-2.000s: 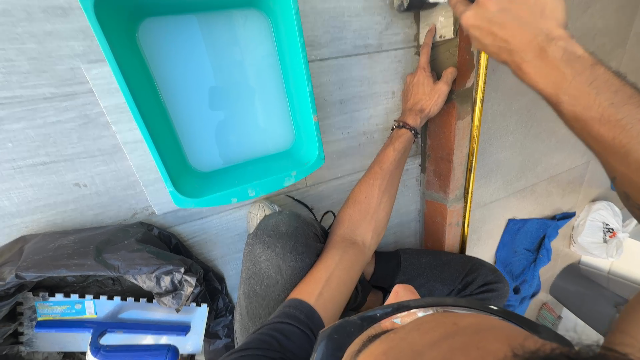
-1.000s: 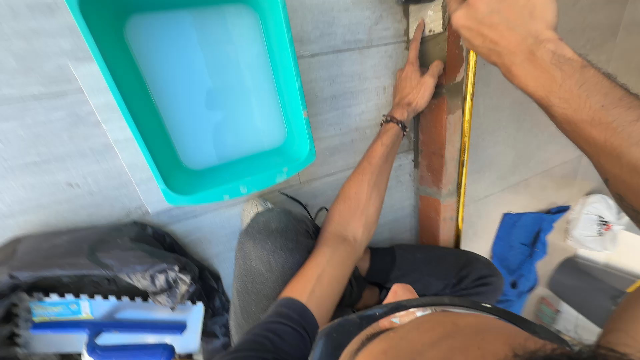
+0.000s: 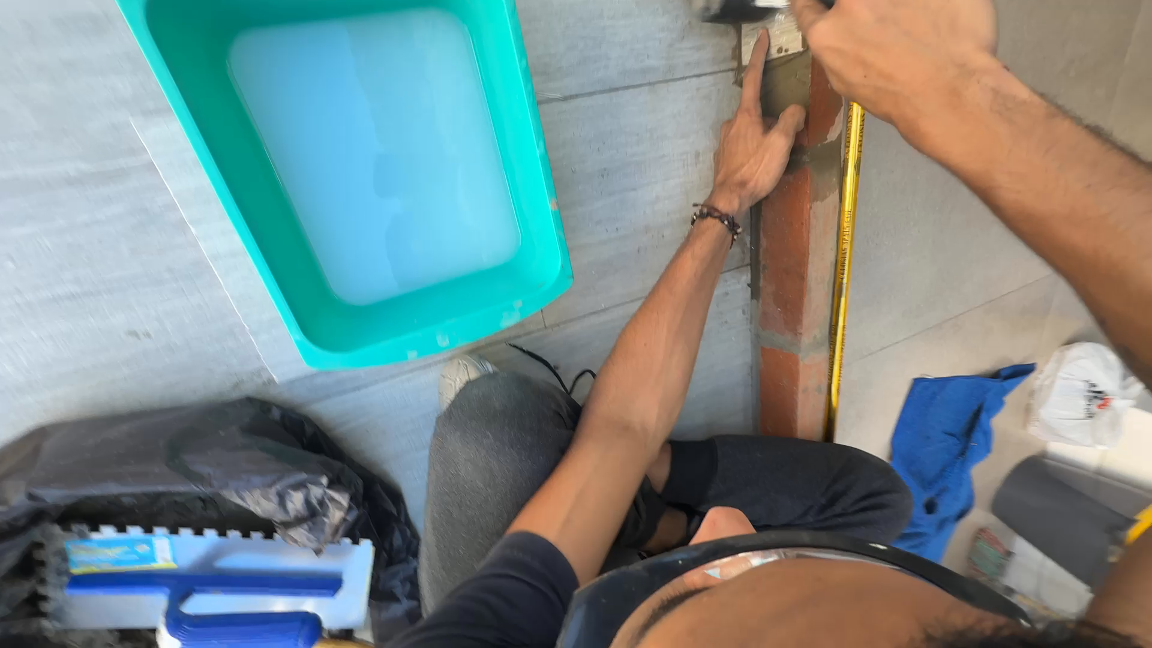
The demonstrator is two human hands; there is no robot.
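Observation:
My left hand point(image 3: 756, 148) has its index finger extended onto a small pale tile piece point(image 3: 772, 38). The tile lies on grey mortar point(image 3: 786, 85) at the top of a narrow brick ledge point(image 3: 785, 270). My right hand point(image 3: 900, 45) is closed, knuckles up, around a black-headed tool point(image 3: 740, 9), perhaps a rubber mallet. Its head is cut off by the top edge and its handle is mostly hidden. A long yellow strip bearing writing point(image 3: 843, 261) runs along the ledge's right side, below my right hand.
A teal plastic tub point(image 3: 432, 346) of cloudy water stands left on grey wood-look tiles point(image 3: 648, 117). Lower left, a blue-handled notched trowel point(image 3: 216, 585) lies by a black plastic bag point(image 3: 135, 459). Blue cloth point(image 3: 945, 450) and a white plastic bag point(image 3: 1080, 396) lie right of my bent legs.

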